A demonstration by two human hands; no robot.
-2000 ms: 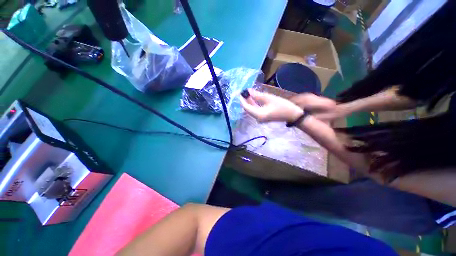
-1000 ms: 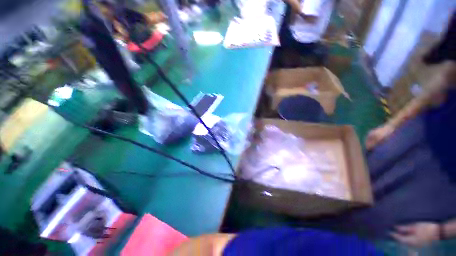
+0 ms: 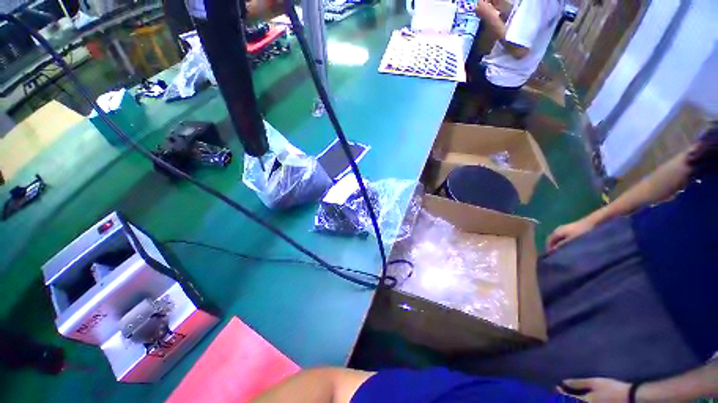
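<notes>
Neither of my hands is in view. A bare forearm and blue sleeve of mine (image 3: 441, 387) cross the bottom edge, and the hand is cut off below. A pink foam pad (image 3: 235, 364) lies on the green bench beside the forearm, partly out of the picture. The white-grey screw feeder (image 3: 128, 303), with open top, metal front and red lower edge, stands left of the pad. A blurred dark object (image 3: 31, 354) is at the lower left edge.
An upright black tool (image 3: 230, 75) ends in a plastic bag (image 3: 287, 179). Bagged dark parts (image 3: 340, 216) lie beside it. Black cables cross the view. A carton of clear film (image 3: 531, 275) stands beside the bench. A seated person (image 3: 677, 260) is right; another person (image 3: 526, 39) is further back.
The view has shifted, showing more of the bench's far end. The person at right, earlier holding a small black piece over the carton, has drawn both hands back to the lap.
</notes>
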